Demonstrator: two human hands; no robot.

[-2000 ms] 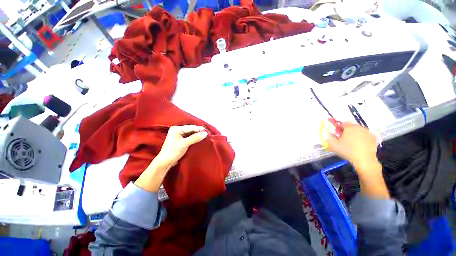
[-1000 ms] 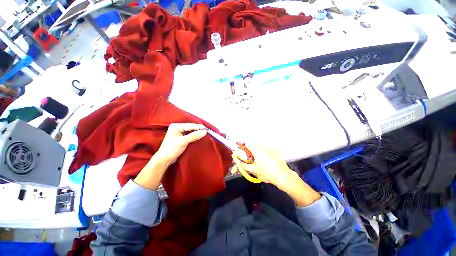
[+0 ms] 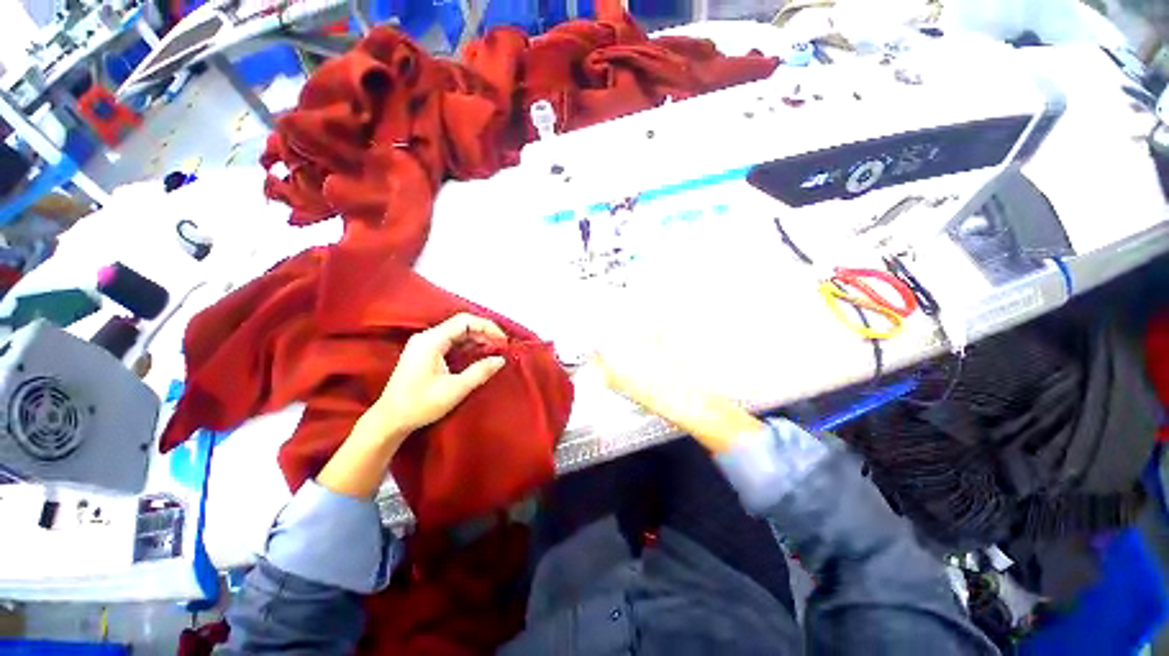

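A rust-red garment piece (image 3: 481, 442) lies on the white table and hangs over its front edge. My left hand (image 3: 442, 372) pinches its edge between thumb and fingers. My right hand (image 3: 654, 385) is just right of the cloth, blurred and washed out against the white table; its fingers cannot be made out clearly. Scissors with orange-red and yellow handles (image 3: 865, 305) lie on the table at the right. The white sewing machine head (image 3: 679, 167) stands behind my hands, with its needle area (image 3: 600, 244) ahead of my right hand.
More red cloth (image 3: 474, 96) is heaped behind the machine head. A thin dark tool (image 3: 913, 285) lies beside the scissors. A grey box with a fan (image 3: 71, 410) and dark thread cones (image 3: 132, 291) stand at the left. Dark fringed cloth (image 3: 1026, 423) is piled at the lower right.
My right hand brought the scissors to the cloth edge, then let them go; they lie at the right and the hand is back near the cloth. My left hand stays on the edge.
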